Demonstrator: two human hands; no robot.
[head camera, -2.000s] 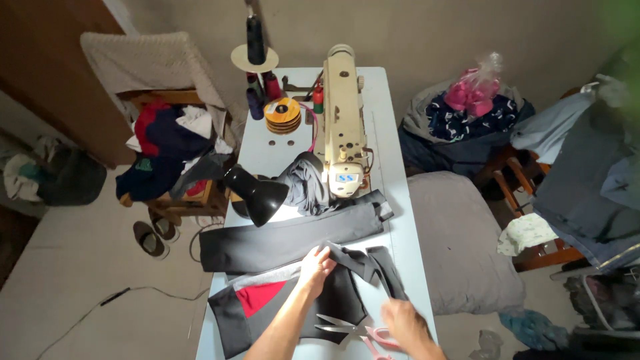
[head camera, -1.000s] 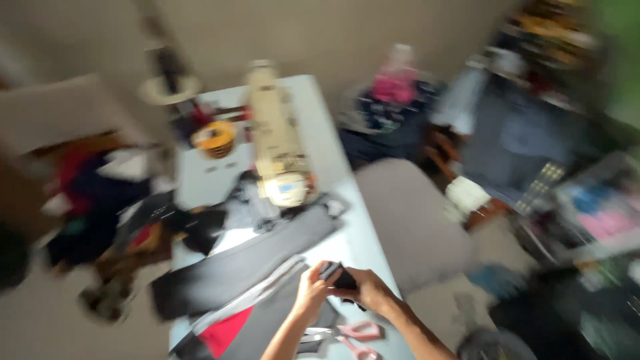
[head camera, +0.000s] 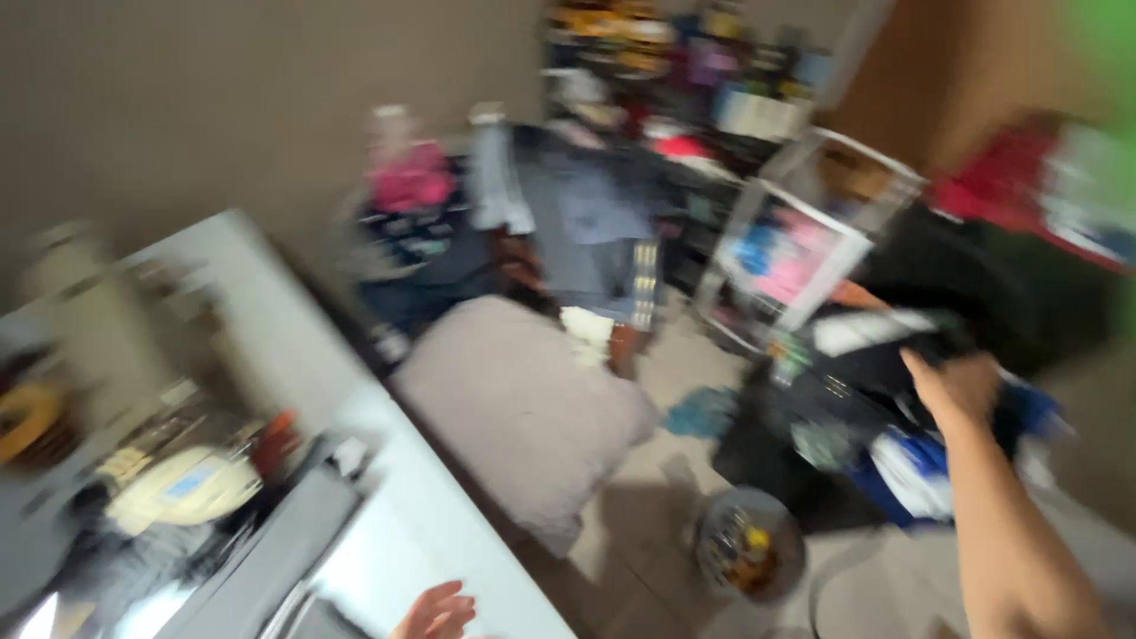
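The head view is blurred. My left hand (head camera: 435, 611) is at the bottom edge, over the pale sewing table (head camera: 399, 497), fingers apart with nothing seen in them. Beside it lies dark grey fabric (head camera: 275, 541), under the head of a cream sewing machine (head camera: 186, 484). My right hand (head camera: 967, 386) reaches out at the right, over a heap of dark, white and blue cloth (head camera: 825, 399). It touches or is just above black cloth there; whether it grips any is too blurred to tell.
A grey cushion (head camera: 524, 417) sits beside the table. Beyond it are draped dark clothes (head camera: 577, 204), a pink bundle (head camera: 408, 177) and a white-framed rack (head camera: 799, 248). A round container (head camera: 750, 546) with small items stands on the tiled floor. An orange spool (head camera: 31, 422) is at far left.
The view has swung far to the right. My hands, together at a small dark piece a second ago, are now apart, the right one out over the cloth heap. The scissors are out of view.
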